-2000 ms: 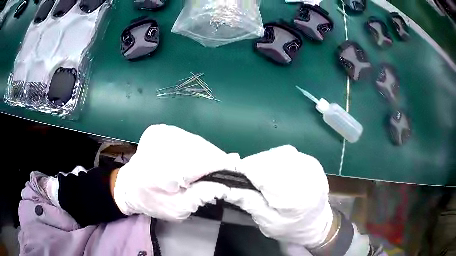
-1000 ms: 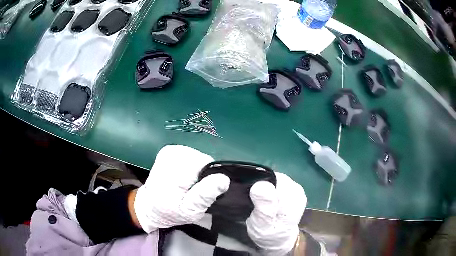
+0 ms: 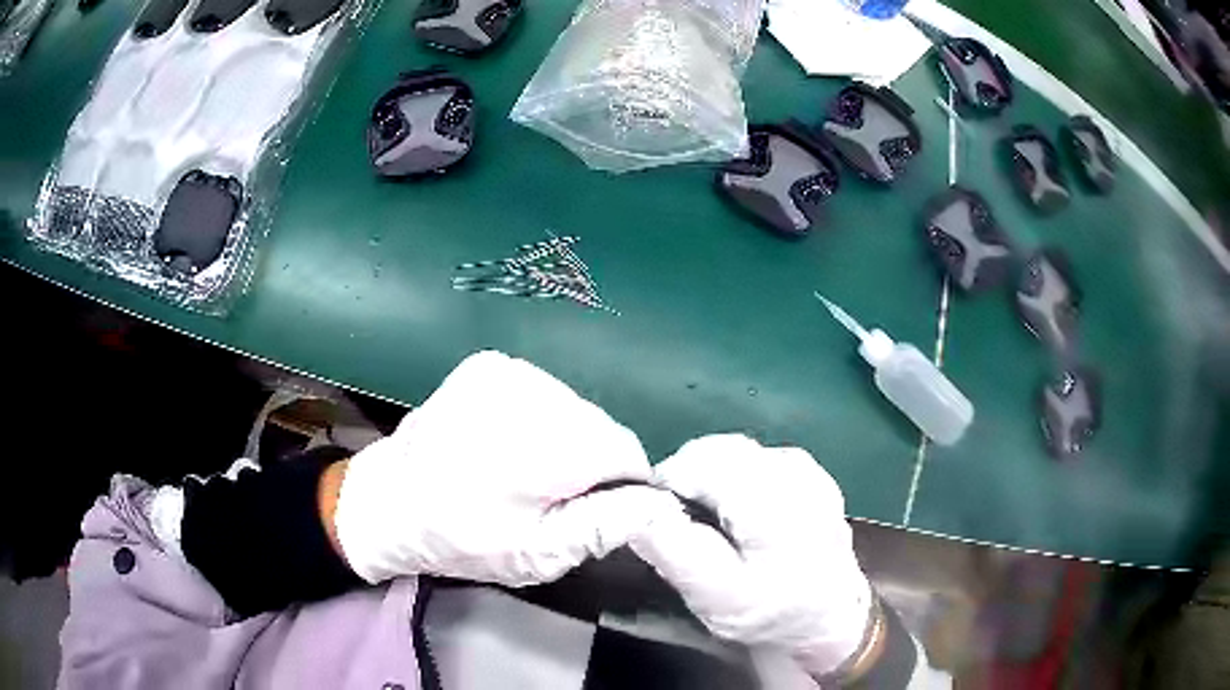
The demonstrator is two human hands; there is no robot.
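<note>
My left hand [image 3: 492, 472] and my right hand [image 3: 769, 546], both in white gloves, are together over my lap at the bench's near edge. They are closed around a black housing shell [image 3: 614, 580], mostly hidden by the gloves. A loose pile of thin metal pins [image 3: 546, 274] lies on the green bench just beyond the hands. A translucent glue bottle [image 3: 920, 391] lies on its side to the right, its long tip pointing up and left.
A blister tray [image 3: 176, 121] with black shells lies at the left. A clear plastic bag of pins [image 3: 648, 84] lies beyond the pile. Several device units stand around, such as one left of the bag [image 3: 422, 127] and one right of it [image 3: 778, 179]. A white paper sheet [image 3: 850, 43] is at the back.
The black shell was shown broad face up between both thumbs a second ago. Now the hands have closed over it and tilted it, hiding most of it. The camera view has shifted slightly.
</note>
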